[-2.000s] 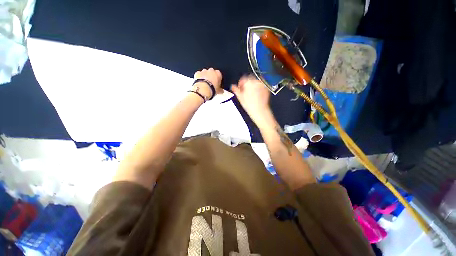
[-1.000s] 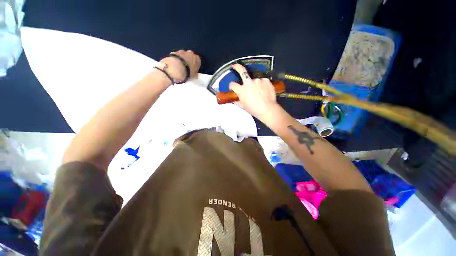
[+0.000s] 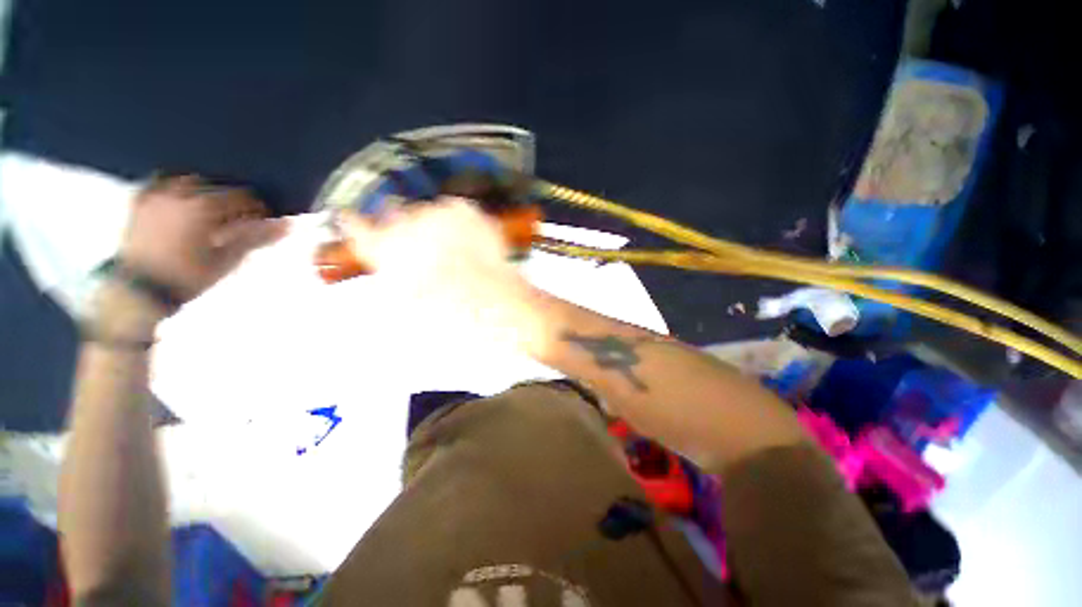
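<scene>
A bright white fabric piece (image 3: 581, 285) lies on the black table cover, its left part (image 3: 71, 213) reaching past my left hand. My right hand (image 3: 439, 255) is closed around the orange-brown handle of the steam iron (image 3: 451, 166), which is over the fabric's upper edge; its blue top and silver rim are blurred. Whether its sole touches the fabric cannot be told. My left hand (image 3: 196, 231) is over the fabric further left, blurred; its fingertips are unclear.
Yellow hoses (image 3: 759, 263) run right from the iron. The blue iron rest (image 3: 920, 142) stands at the right, with a white roll (image 3: 837, 311) near the table's edge. A magenta bundle (image 3: 884, 457) lies lower right. The black cover (image 3: 664, 95) extends beyond the iron.
My right hand took hold of the iron and has moved left with it over the fabric. My left hand has also moved left. The view has shifted.
</scene>
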